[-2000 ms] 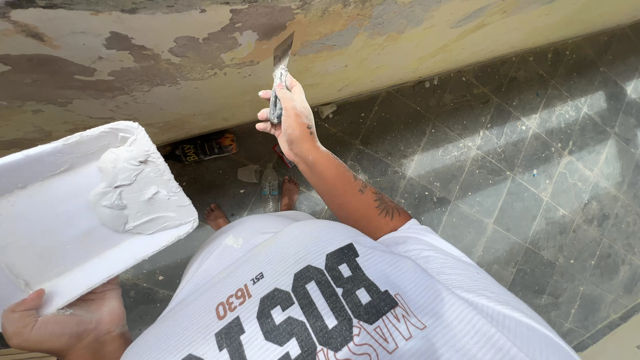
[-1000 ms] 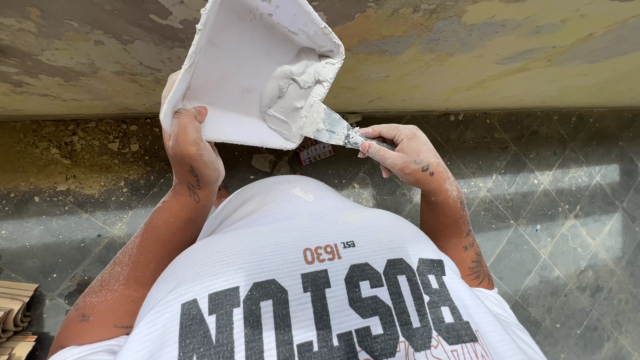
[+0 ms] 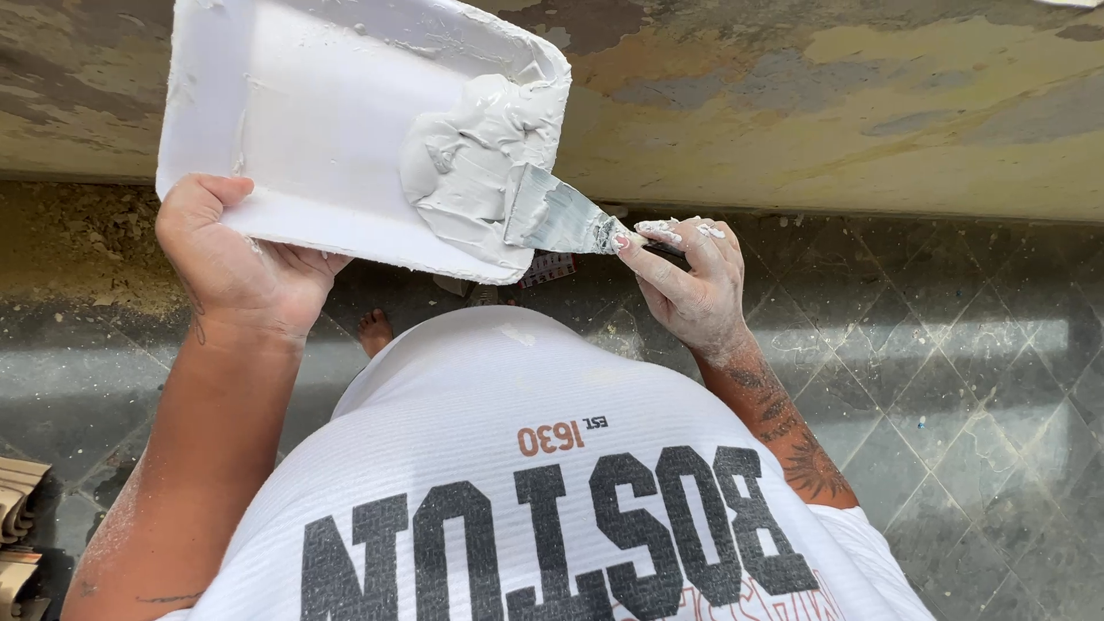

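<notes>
My left hand (image 3: pixel 250 250) grips the near left rim of a white foam tray (image 3: pixel 319 129), thumb on the inside edge and fingers underneath. A mound of white filler paste (image 3: pixel 474 147) lies at the tray's right end. My right hand (image 3: pixel 694 280) is closed on the handle of a putty knife (image 3: pixel 556 211). The metal blade, smeared with paste, rests against the near right part of the mound, over the tray's corner. White residue coats my right fingers.
Beyond the tray stands a wall (image 3: pixel 776 112) with patchy, worn paint. Dark diagonal floor tiles (image 3: pixel 914 345) meet its base. A printed package (image 3: pixel 548 268) lies under the tray's corner. Stacked brown cardboard (image 3: pixel 17 509) is at lower left.
The putty knife was raised near the wall two seconds ago, then came to the tray's paste, where it still is. The tray has gone from steeply tilted to more level.
</notes>
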